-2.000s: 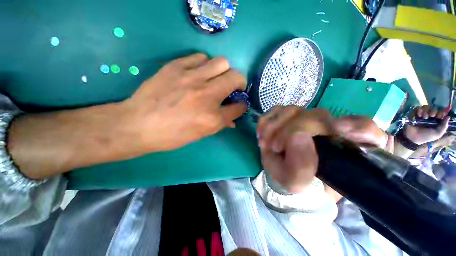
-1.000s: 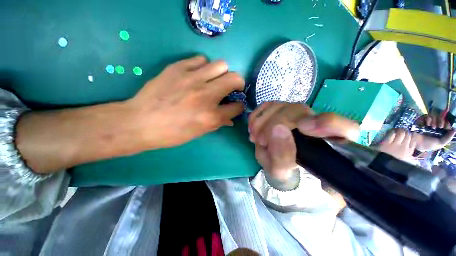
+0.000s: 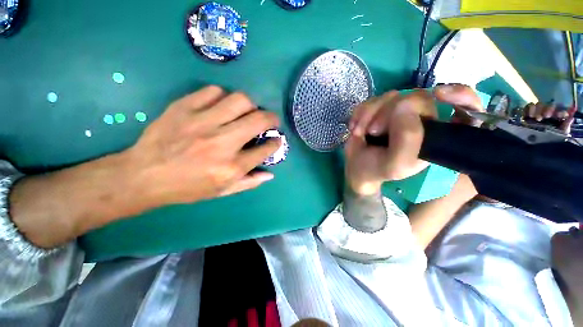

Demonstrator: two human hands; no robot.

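My left hand (image 3: 204, 144) lies on the green mat with its fingers around a round board-and-housing unit (image 3: 275, 148). Part of the unit's pale and blue face shows past the fingers; the rest is hidden under them. My right hand (image 3: 396, 131) grips the black electric screwdriver (image 3: 498, 159), which points left. Its tip end is over the lower right edge of the round silver screw tray (image 3: 329, 99), right of the unit and apart from it. Whether a screw is on the tip is too small to tell.
Other blue board units lie at the back (image 3: 217, 32), the top edge and the far left corner. Small green and blue stickers (image 3: 119, 118) lie at left. A teal box (image 3: 435, 182) is partly behind my right arm. Cables, a yellow post (image 3: 511, 14) and another person's hand (image 3: 543, 112) are at right.
My right hand has moved the screwdriver away from the unit to the screw tray, and it now lies flatter. More of the unit's face shows. The camera view has shifted.
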